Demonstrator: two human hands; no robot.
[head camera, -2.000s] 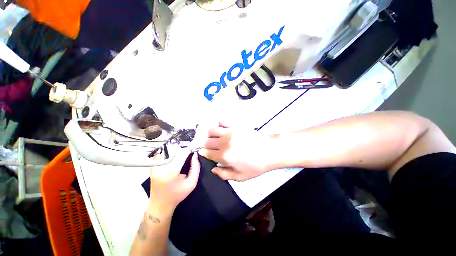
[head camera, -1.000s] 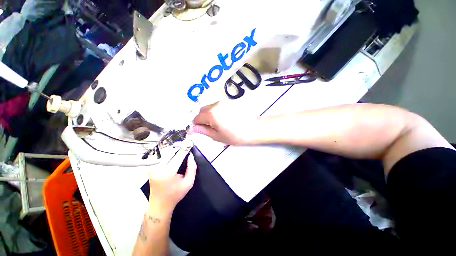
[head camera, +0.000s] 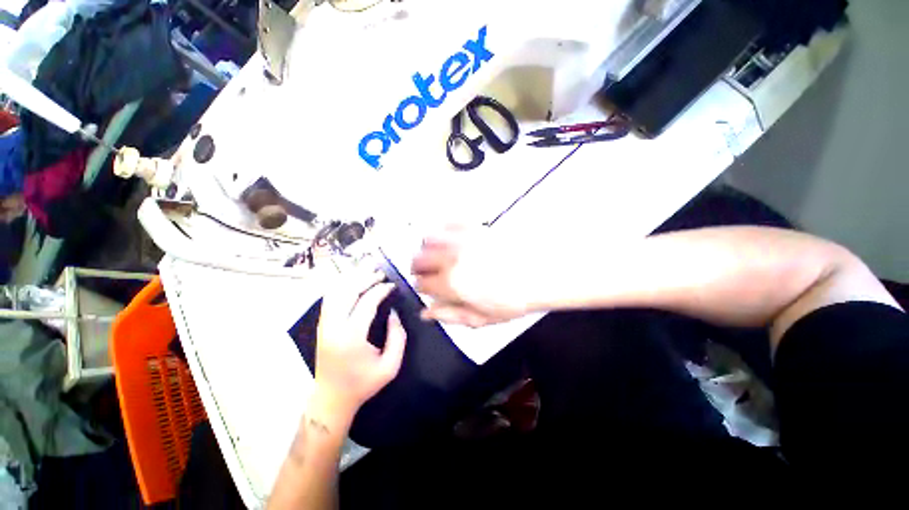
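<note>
A dark fabric panel (head camera: 424, 364) runs from the needle area of the white sewing machine (head camera: 329, 110) over the table's front edge towards the lap. My left hand (head camera: 354, 344) lies on the panel just in front of the presser foot (head camera: 344, 235), fingers bent and thumb apart. My right hand (head camera: 463, 284) is at the panel's right edge with fingers bent, partly washed out by glare. Whether its fingertips pinch the cloth cannot be told. The needle tip is too small to make out.
Black-handled scissors (head camera: 481, 131) and dark red snips (head camera: 578, 132) lie on the machine bed, near a black box (head camera: 688, 70). An orange basket (head camera: 150, 398) stands left of the table (head camera: 214, 349). Cloth piles lie at the far left. A pale thread-guide post (head camera: 135, 164) sticks out at the machine head.
My right hand has moved from beside the needle back towards me and slightly right. My left hand's fingers have shifted on the panel. The camera view has shifted a little.
</note>
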